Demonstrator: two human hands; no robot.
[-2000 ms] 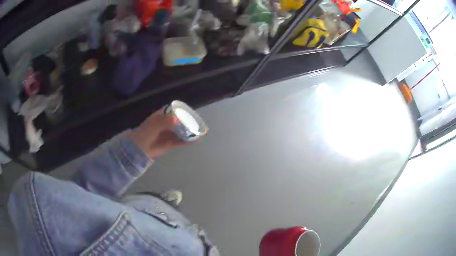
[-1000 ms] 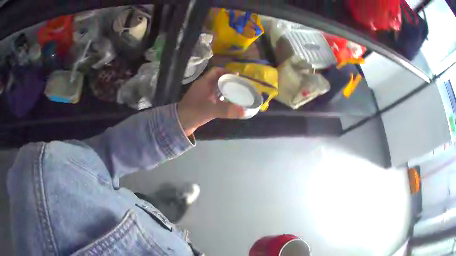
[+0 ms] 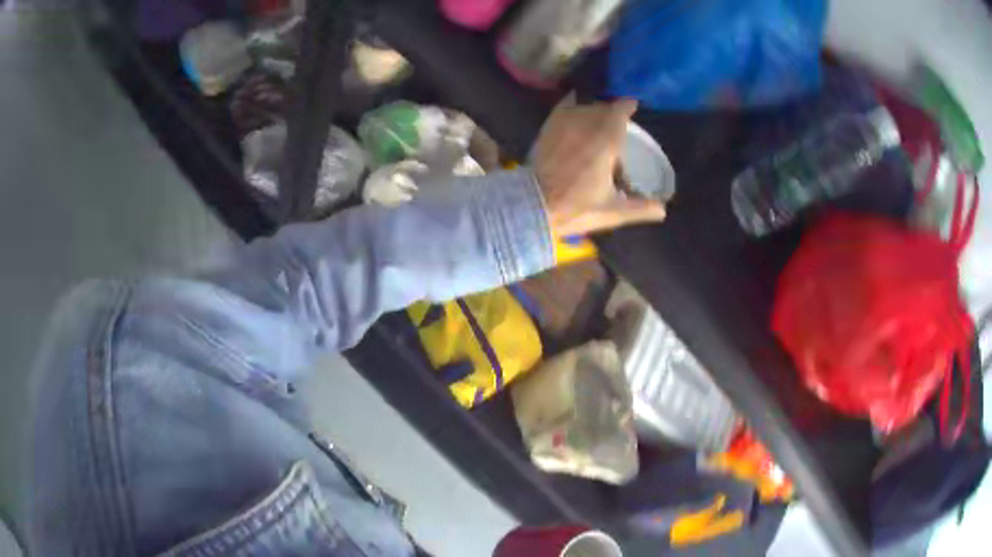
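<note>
My left hand point(image 3: 593, 163), in a denim sleeve, is at the edge of the upper shelf point(image 3: 707, 310). Its thumb and fingers span the rim of the round, silver-rimmed mug lid point(image 3: 646, 163); the lid's near part is hidden by the hand. Blur hides whether the lid rests on the shelf. The red mug point(image 3: 553, 543) with its pale inside is cut off by the bottom edge. My right hand is out of view.
A blue plastic bag point(image 3: 713, 49), a lying clear bottle point(image 3: 816, 169) and a red plastic bag point(image 3: 876, 316) are on the upper shelf. A silver-and-pink flask point(image 3: 555, 38) is beyond my hand. Yellow point(image 3: 479, 337) and cream point(image 3: 577, 413) bags are on the lower shelf.
My left hand has moved the lid from over the floor to the upper shelf, and its fingers are spread wider. The view has turned towards the rack. The mug shows lower in the picture.
</note>
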